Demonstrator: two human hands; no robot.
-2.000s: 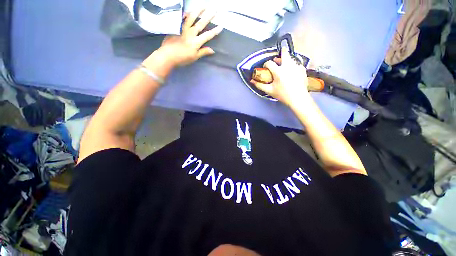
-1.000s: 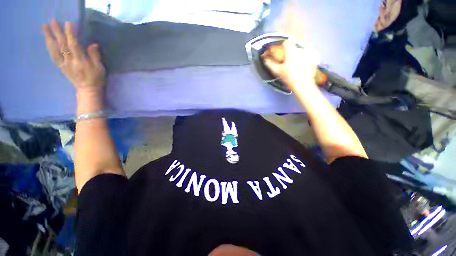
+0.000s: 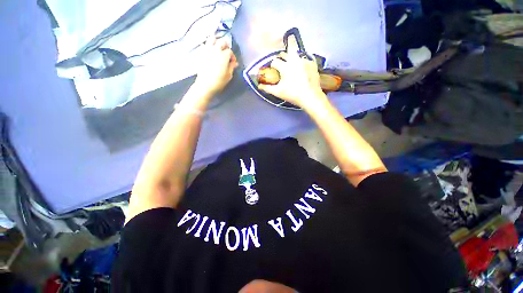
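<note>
A garment (image 3: pixel 143 40), white inside with a dark grey border, lies spread on the lavender-blue pressing table (image 3: pixel 49 151). A dark grey strip crosses its white inside, and its grey edge faces me. My left hand (image 3: pixel 217 67) is at the garment's right edge, fingers curled on the cloth; the fingertips are partly hidden. My right hand (image 3: pixel 298 80) is closed round the orange-brown wooden handle of the steam iron (image 3: pixel 274 97). The iron's pointed soleplate faces left, flat just right of the garment's edge.
A thick dark hose (image 3: pixel 370 86) runs right from the iron past the table's edge. Grey cloth (image 3: pixel 28 212) hangs by the left table edge. Dark clothes (image 3: pixel 476 103) are heaped at the right, and more cloth and a red item (image 3: pixel 487 247) lie at the lower right.
My left hand has left the garment's left end, moved right and curled at its right edge. The garment now lies slanted with more white showing. The iron is off the grey border.
</note>
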